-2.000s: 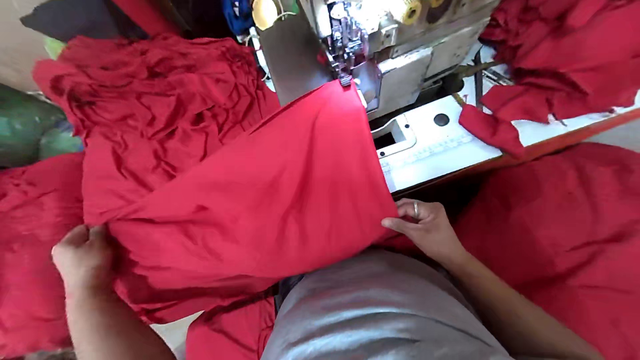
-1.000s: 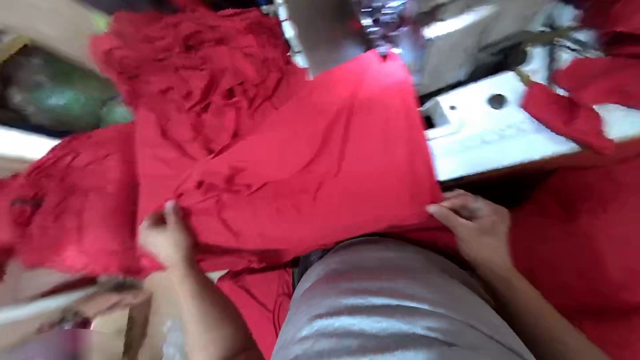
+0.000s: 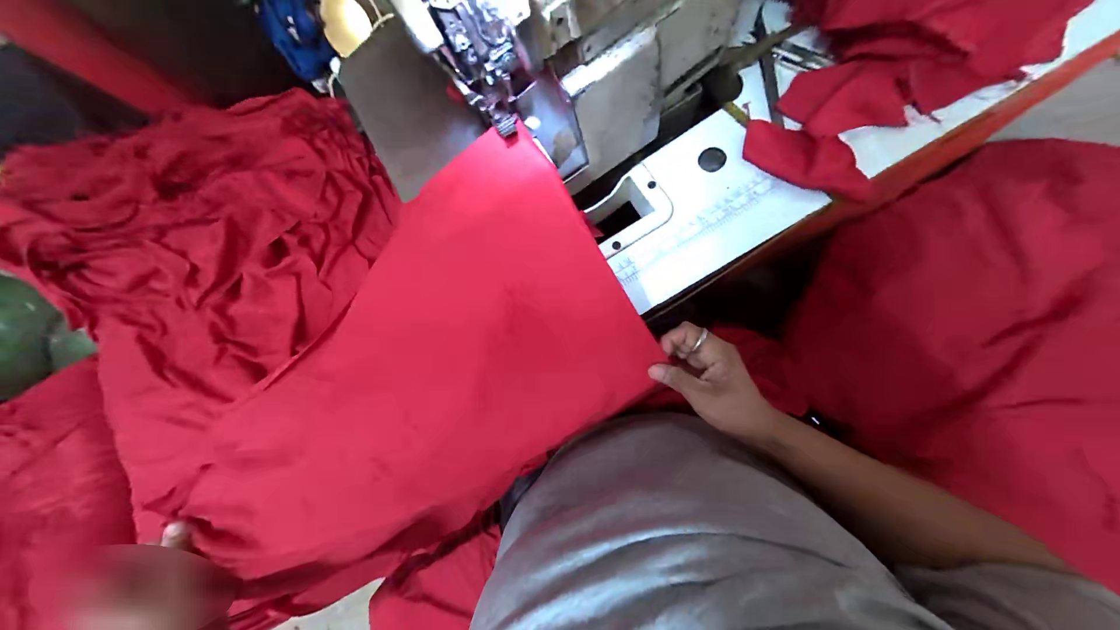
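Note:
A red fabric panel [image 3: 472, 324] stretches from the presser foot [image 3: 505, 122] of a sewing machine [image 3: 490, 52] down toward my lap. My right hand [image 3: 709, 376], with a ring on one finger, pinches the panel's right corner between thumb and fingers, just below the machine bed's edge. At the lower left, my left hand [image 3: 157, 582] is on the panel's other end; it is partly blurred, with the thumb on top of the cloth and the fingers hidden.
Crumpled red fabric [image 3: 262, 219] is heaped left of the machine. Red scraps [image 3: 809, 162] and metal tools [image 3: 770, 70] lie on the white machine bed [image 3: 700, 236]. More red cloth [image 3: 980, 350] spreads at the right, beyond the table's red edge. A green object [image 3: 31, 328] stands far left.
The view has shifted between frames. Both hands stay at the panel's ends, and its upper tip remains at the presser foot.

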